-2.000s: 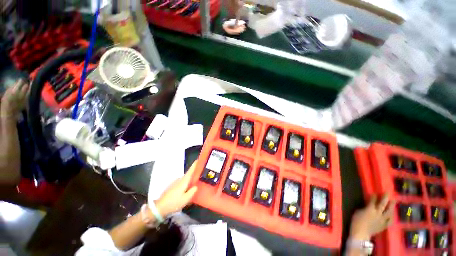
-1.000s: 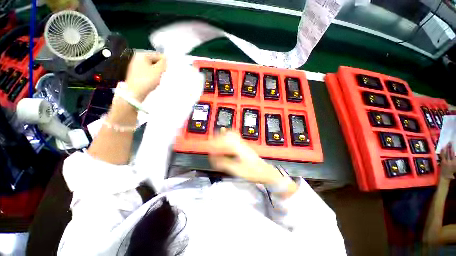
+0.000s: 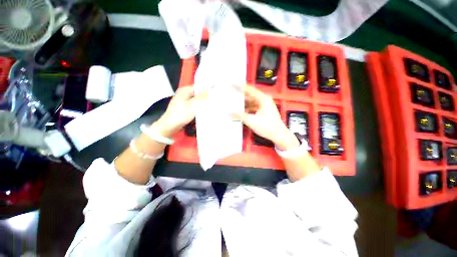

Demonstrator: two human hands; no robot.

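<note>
A long white label strip (image 3: 220,100) hangs over the left part of the red foam tray (image 3: 346,100). My left hand (image 3: 183,108) holds the strip's left edge, its fingertips partly behind it. My right hand (image 3: 263,115) is at the strip's right edge with bent fingers; whether a label is at the fingertips cannot be told. Black units with yellow marks lie in the tray pockets, one at the upper right (image 3: 328,73). The strip and my hands hide the units on the left.
Stacked red trays (image 3: 396,125) with black units stand at the right. At the left are a fan (image 3: 22,19), a phone (image 3: 75,95), a label roll with its tail (image 3: 99,84), a white plug (image 3: 57,143) and plastic bags (image 3: 21,85).
My right hand has moved up to the strip's right edge. My left hand has come down and right with the strip, which now hangs over the tray. The view has shifted closer.
</note>
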